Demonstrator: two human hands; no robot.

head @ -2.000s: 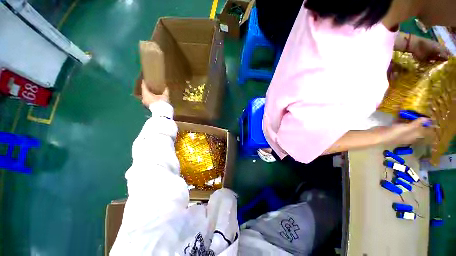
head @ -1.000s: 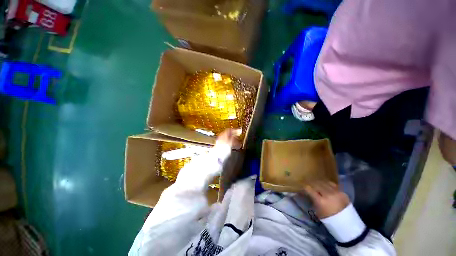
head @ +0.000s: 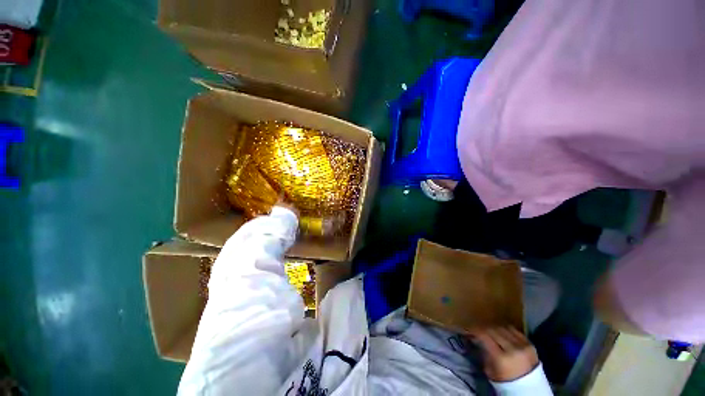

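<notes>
My left hand reaches into a deep cardboard carton on the floor, among shiny amber-wrapped parts. Its fingers are blurred and partly hidden, so its grip cannot be told. My right hand grips the near edge of a shallow open cardboard box, held tilted over my lap. The box shows a bare brown inside with a small dark spot.
A second carton with amber parts stands nearer, partly under my left sleeve. A farther carton holds pale-yellow chips. A blue stool and a person in a pink top are at the right, beside the bench edge.
The shallow box has passed from my left hand over the chip carton to my right hand at my lap. My left hand has moved from the amber carton's near edge into it.
</notes>
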